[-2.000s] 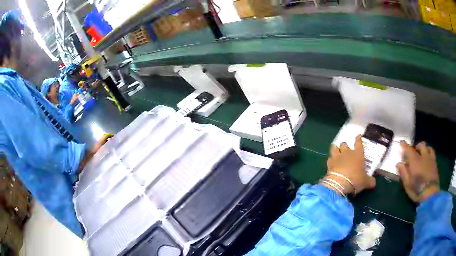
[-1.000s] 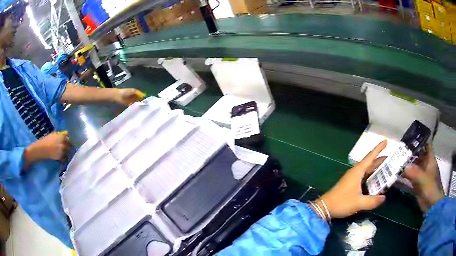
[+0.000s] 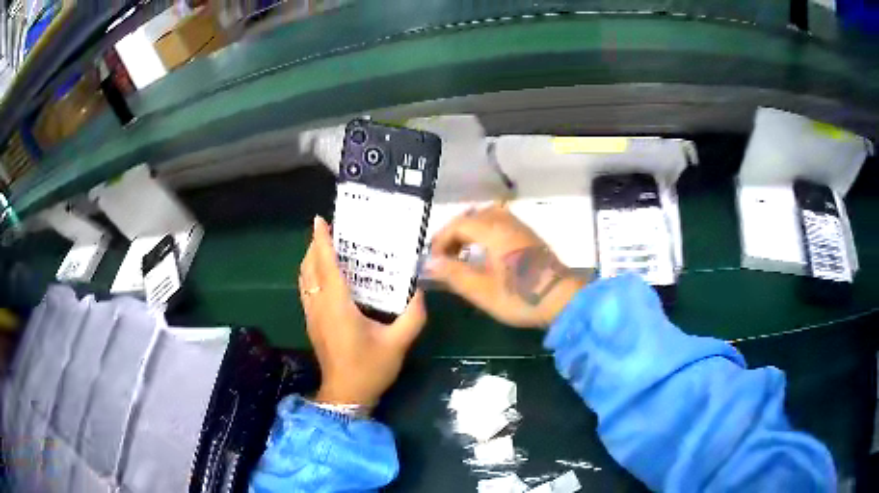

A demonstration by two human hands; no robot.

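My left hand [image 3: 355, 337] holds a black smartphone [image 3: 374, 159] upright, its back and camera lenses facing me. A white printed label [image 3: 378, 236] covers the lower part of the phone's back. My right hand [image 3: 506, 260] is at the phone's lower right edge with bent fingers; whether it pinches a small piece there is not clear. A white open box [image 3: 458, 159] stands behind the phone, partly hidden by it and my right hand.
Open boxes with labelled phones stand to the right [image 3: 631, 231], far right [image 3: 824, 231] and left [image 3: 164, 270]. White scraps [image 3: 485, 409] lie on the dark green bench in front. A tray stack under pale sheets [image 3: 87, 385] is at lower left.
The view has swung right. My left hand has raised the phone from the box area to upright in front of me. My right hand has moved to its right edge.
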